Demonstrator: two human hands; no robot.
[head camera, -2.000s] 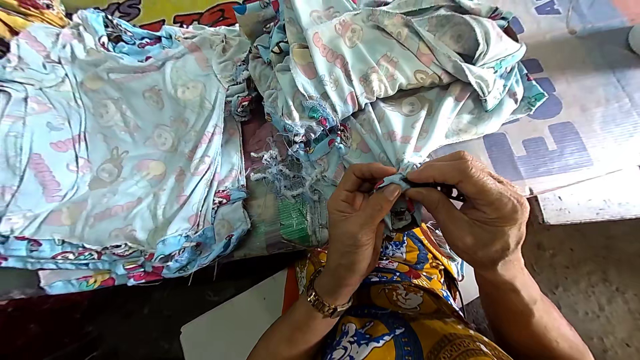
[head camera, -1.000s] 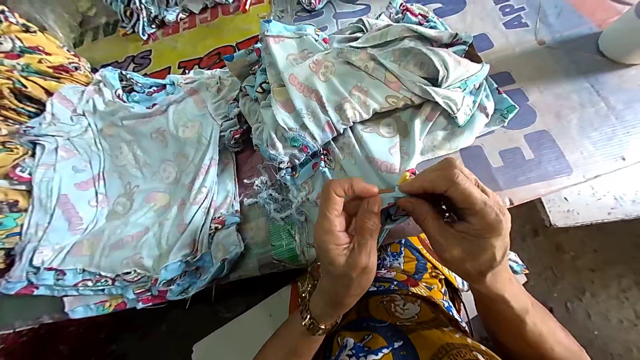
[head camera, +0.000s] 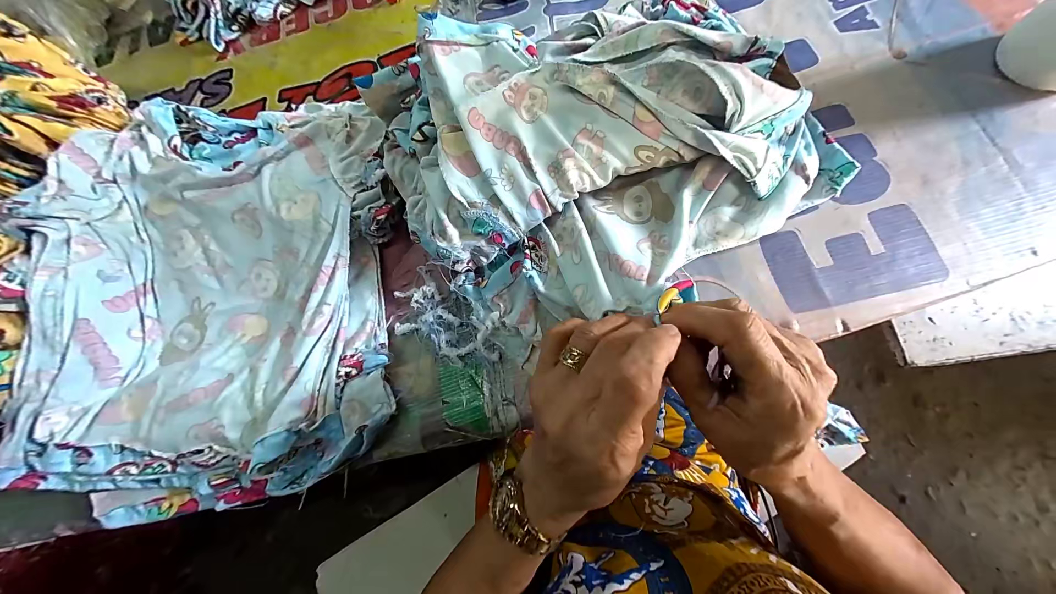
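At the table's near edge my left hand (head camera: 598, 404) and my right hand (head camera: 751, 388) meet, both pinching the hem of a pale blue printed garment (head camera: 610, 239). The fingertips nearly touch, and a small yellow and red bit of print shows just above them. Something dark sits inside the curl of my right hand; what it is, I cannot tell. The garment lies inside out on a heap of similar cloth. A tangle of thread scraps (head camera: 454, 322) is left of my hands. Further left, a stack of light blue printed shirts (head camera: 223, 280) lies flat.
Yellow printed cloth (head camera: 49, 99) is piled at the far left. More blue cloth (head camera: 219, 21) lies at the back. A white round object (head camera: 1027, 54) stands at the back right. The table is covered with a printed banner (head camera: 874, 247); a white board (head camera: 982, 318) juts out at its right edge.
My left hand has turned so its back faces up, and its fingers have closed in against those of my right hand at the hem. The view has shifted somewhat.
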